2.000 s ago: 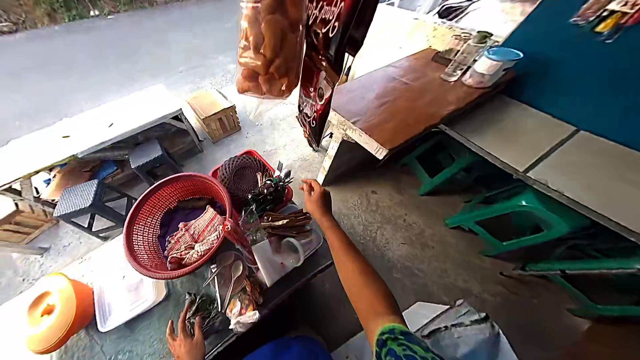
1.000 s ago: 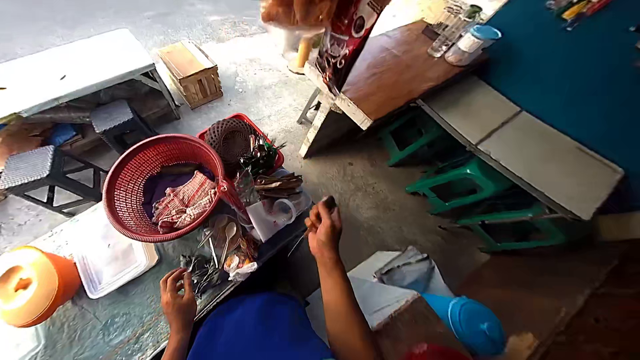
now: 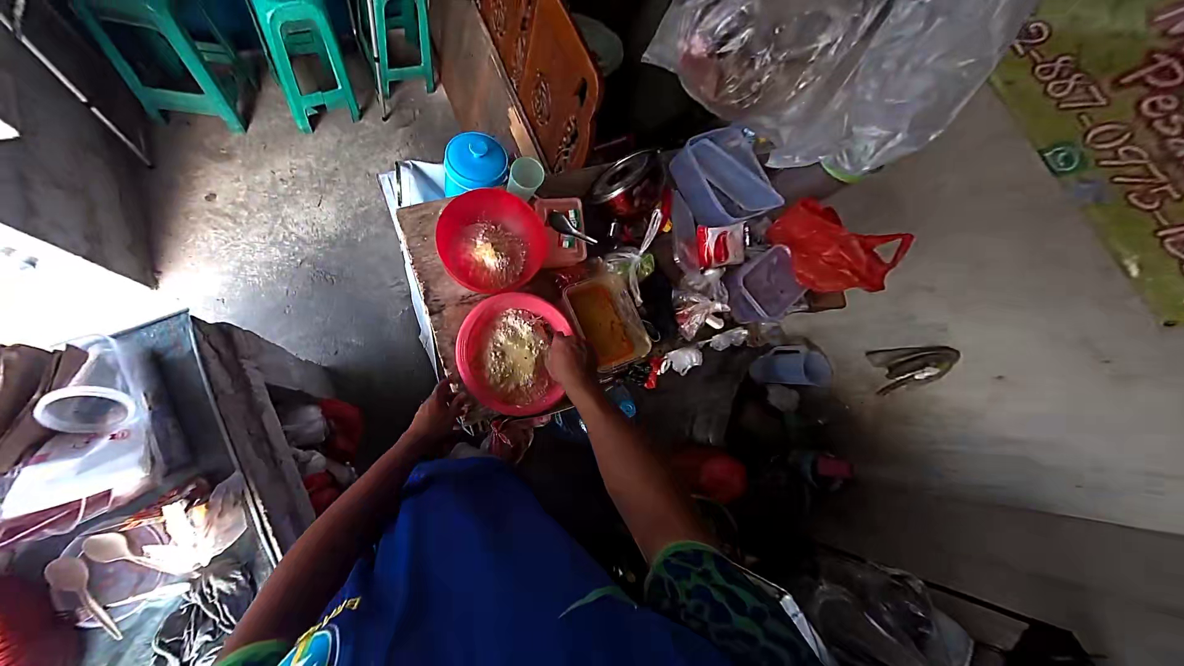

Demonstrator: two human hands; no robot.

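Note:
Two bowls stand side by side on a small wooden table: a pink plastic bowl (image 3: 469,363) with a pale, crumbly or powdery food in it, and a red plastic bowl (image 3: 455,222) with similar pale food behind it. My right hand (image 3: 566,359) reaches over the right rim of the pink bowl; its fingers are partly hidden, so whether it holds anything cannot be told. My left hand (image 3: 441,410) is at the lower left edge of the same bowl, fingers bent near the rim. An open container of orange-brown paste or sauce (image 3: 606,319) sits just right of the pink bowl.
A blue lidded canister (image 3: 475,163), a green cup (image 3: 525,176) and a dark spoon (image 3: 571,228) are near the red bowl. Clear tubs (image 3: 726,176), small bags and a red plastic bag (image 3: 828,248) crowd the right. A counter with ladles (image 3: 109,548) is at lower left.
The view has swung widely from the counter with the red basket to the small table. Both hands have moved from above that counter to the pink bowl.

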